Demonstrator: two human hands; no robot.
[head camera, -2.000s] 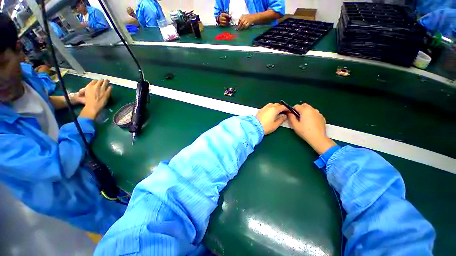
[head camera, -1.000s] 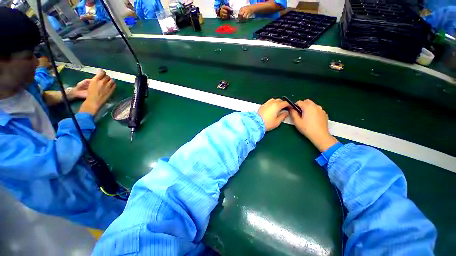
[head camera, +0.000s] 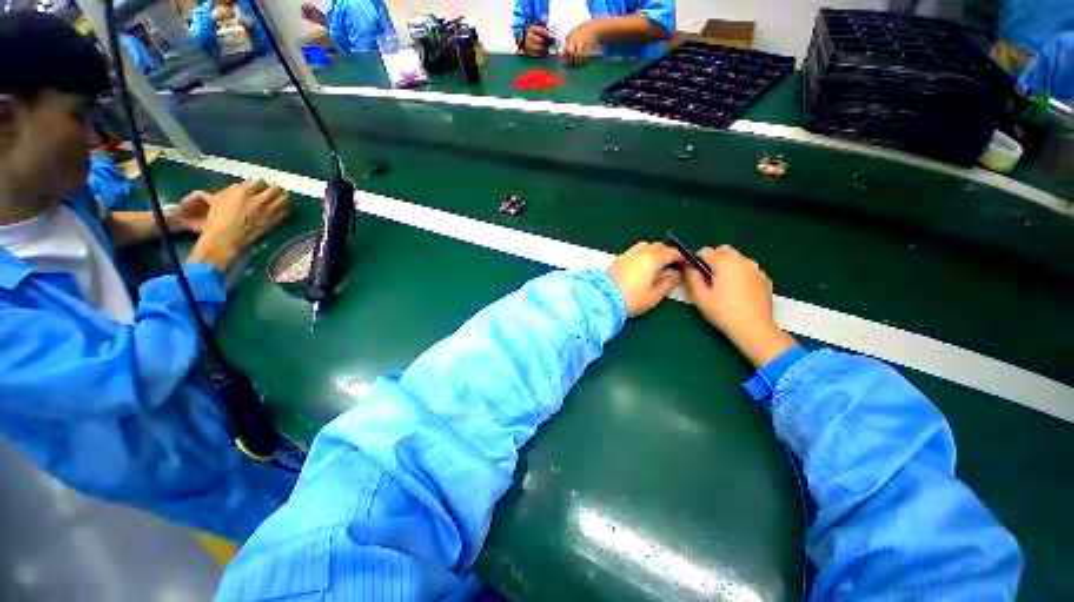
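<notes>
My left hand (head camera: 643, 279) and my right hand (head camera: 736, 294) are close together above the white strip (head camera: 824, 319) at the belt's edge. A thin dark pen-like tool, perhaps tweezers (head camera: 689, 256), slants up and left out of my right hand's fingers. My left fingers are bent beside its tip. What they hold, if anything, is hidden behind the fingers. On the green belt beyond lie a small module (head camera: 512, 205) with silvery bits and a coppery one (head camera: 771, 166).
A black electric screwdriver (head camera: 331, 241) hangs at left over a round dish (head camera: 290, 261). A person in blue works at left, another across the belt. At the back are a flat black tray (head camera: 701, 84), stacked trays (head camera: 901, 88), a pale cup (head camera: 1000, 152) and red small parts (head camera: 539, 80).
The modules on the belt have shifted left. My hands stay together in nearly the same place, with the dark tool still in the right. The person at left has moved a hand slightly.
</notes>
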